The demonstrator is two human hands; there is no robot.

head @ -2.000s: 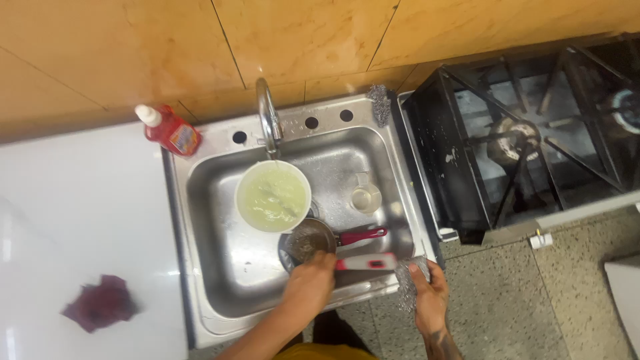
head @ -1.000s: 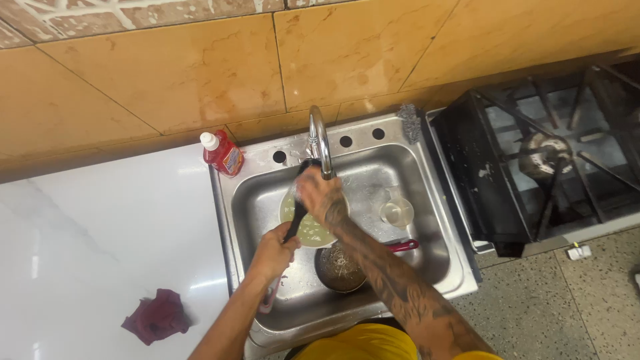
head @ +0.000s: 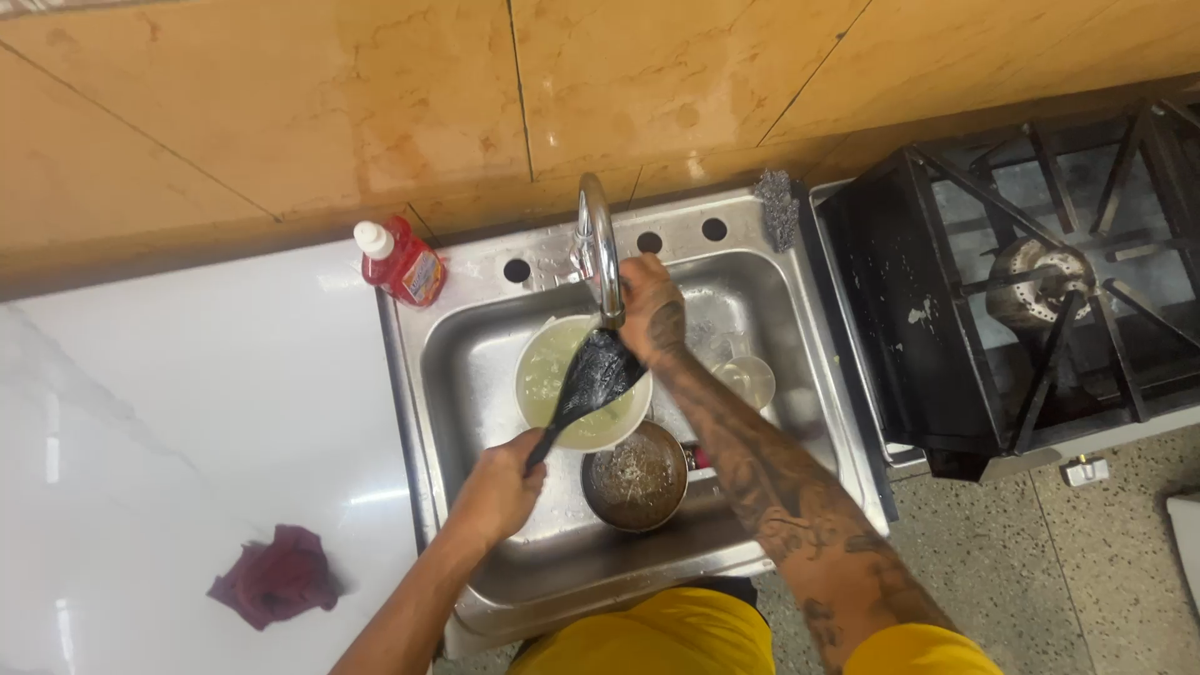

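Observation:
My left hand [head: 502,487] grips the handle of a black kitchen utensil [head: 595,375] with a broad wet head, held under the spout of the chrome faucet [head: 602,234]. My right hand [head: 647,305] is at the faucet, just right of the spout; its fingers are partly hidden, so whether it holds anything is unclear. Below the utensil, a white bowl of greenish soapy liquid [head: 539,384] stands in the steel sink [head: 469,562]. A brown-stained pan [head: 633,478] with a red handle lies in front of the bowl. To the right is a clear cup [head: 753,382].
A red soap bottle [head: 403,262] stands at the sink's back left corner. A metal scrubber [head: 777,208] rests at the back right. On the white counter [head: 187,394] lies a dark red cloth [head: 278,577]. The gas stove [head: 1041,281] adjoins the sink's right side.
The scrubber, in my right hand two seconds ago with a red-handled utensil in my left, is now out of my hand. The black utensil has come into my left hand, and my right hand has moved to the faucet.

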